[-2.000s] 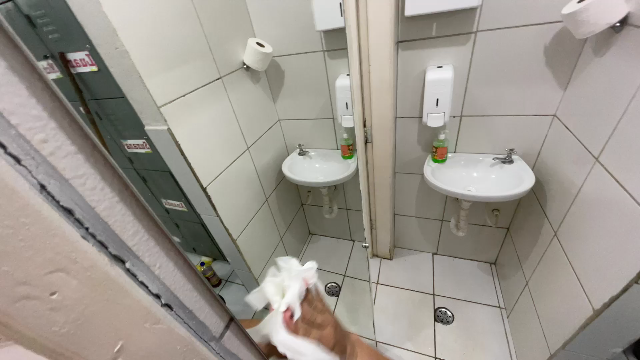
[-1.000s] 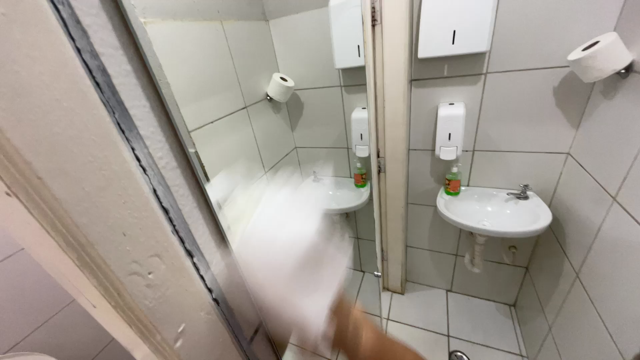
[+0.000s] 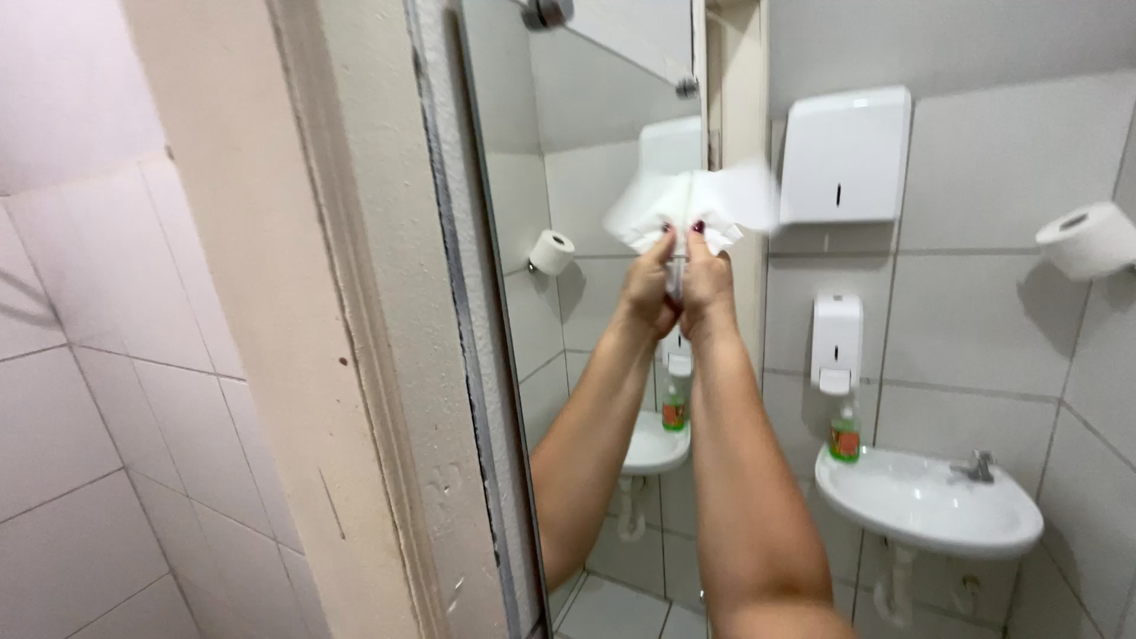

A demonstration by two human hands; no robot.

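My right hand (image 3: 712, 288) reaches up from the bottom of the view and grips a crumpled white paper or cloth (image 3: 732, 200), partly blurred, against or very near the surface of a tall narrow mirror (image 3: 621, 355). The thumb, with a dark red nail, lies on the near side of the white sheet. Just left of it, the mirror shows the reflection of the same hand, forearm and sheet. Whether the sheet touches the glass all over cannot be told. My left hand is out of view.
Right of the mirror are a white paper towel dispenser (image 3: 845, 160), a soap dispenser (image 3: 836, 342), a green soap bottle (image 3: 845, 437) on a white washbasin (image 3: 932, 501) with a tap (image 3: 976, 467), and a toilet paper roll (image 3: 1087, 240). A worn door frame (image 3: 355, 355) stands at left.
My right hand has moved upward along the mirror with the white sheet, from low on it two seconds ago. The view has tilted up.
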